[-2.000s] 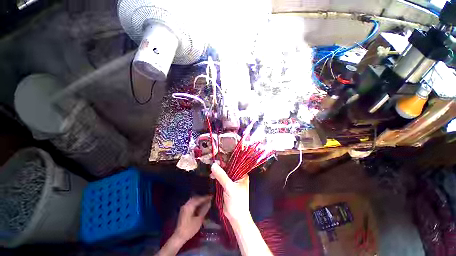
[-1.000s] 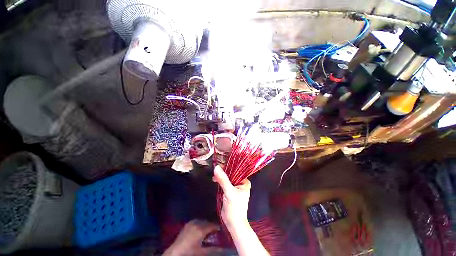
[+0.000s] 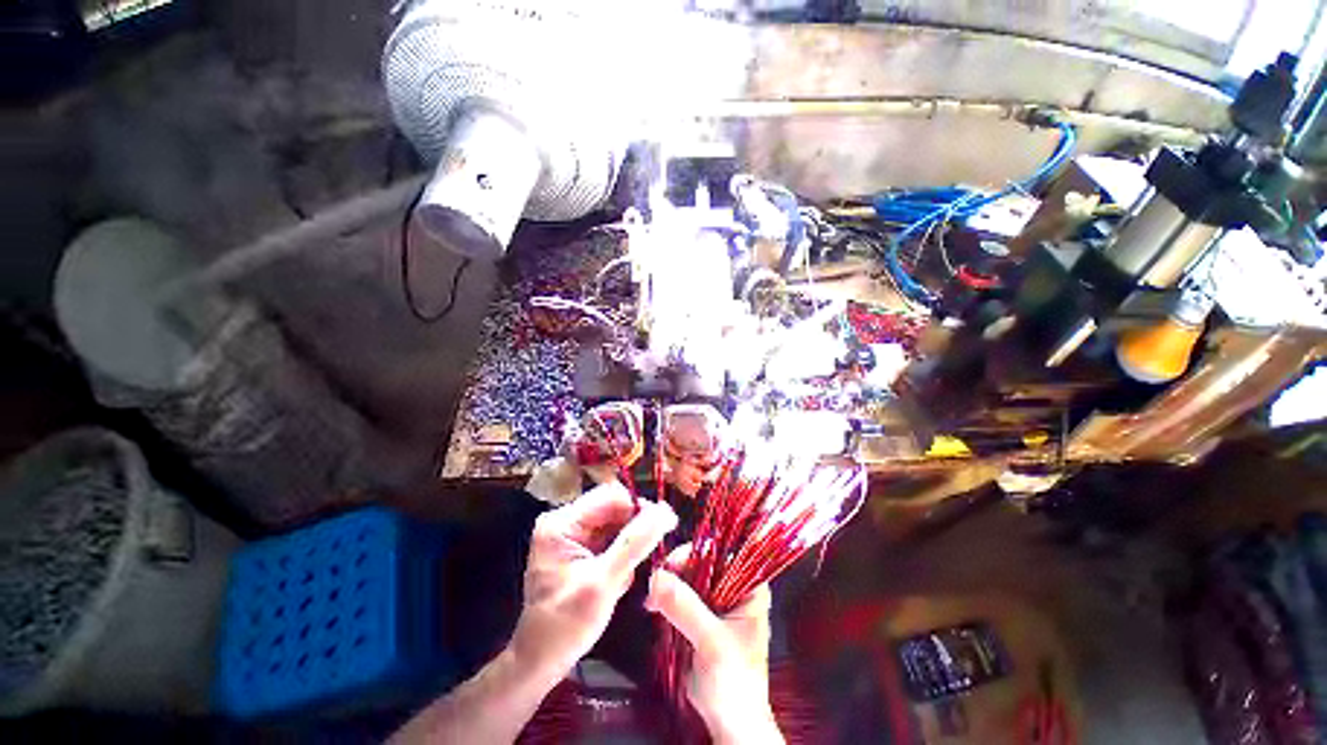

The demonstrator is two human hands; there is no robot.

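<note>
My right hand point(image 3: 720, 640) is closed around a fanned bunch of red wires point(image 3: 750, 539), whose pale tips point up and right toward the bench. My left hand point(image 3: 582, 560) is beside it on the left, thumb and fingers pinched on red wire point(image 3: 632, 480) at the bench's front edge. Two pale rings point(image 3: 691, 431) sit side by side just beyond the hands, with red inside the left one. A whitish machine point(image 3: 687, 284) stands behind them, largely washed out by glare.
Grey metal bits point(image 3: 517, 381) lie on the bench's left. A white fan point(image 3: 488, 172) stands behind. A blue perforated crate point(image 3: 323, 611) and a bucket point(image 3: 73, 560) are lower left. A black and silver cylinder point(image 3: 1157, 226) is at right. A dark flat object point(image 3: 949, 659) lies on cardboard lower right.
My left hand has risen from the lap to the bench edge beside the bunch and now pinches wire. My right hand has moved slightly right and down with the bunch. The camera view has shifted.
</note>
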